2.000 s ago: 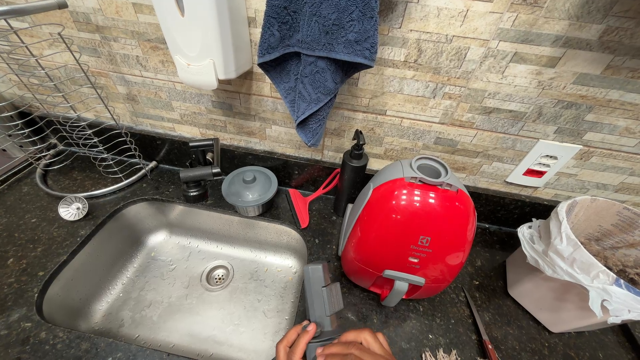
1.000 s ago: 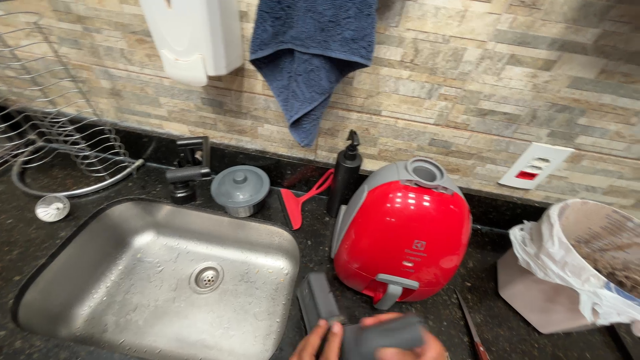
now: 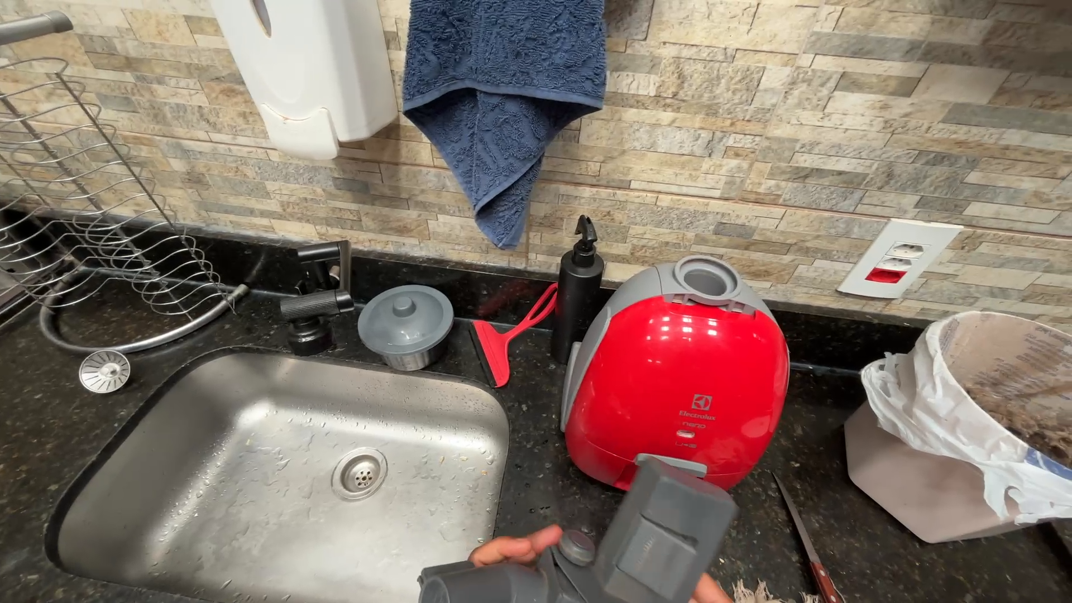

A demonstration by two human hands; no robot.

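A dark grey plastic vacuum cleaner floor head is held low in front of me. My left hand is closed on it from behind, its fingers showing beside the round joint. Only a bit of my right hand shows past the head's right side, touching it. Behind the floor head stands a red and grey Electrolux vacuum cleaner with an open round port on top.
A steel sink lies left, with a black faucet, a grey lidded pot, a red squeegee and a black pump bottle behind it. A knife and a lined waste bin are at right.
The floor head has been turned and raised in my hands; it now covers part of the vacuum cleaner's lower front edge. My right hand is now mostly hidden behind it.
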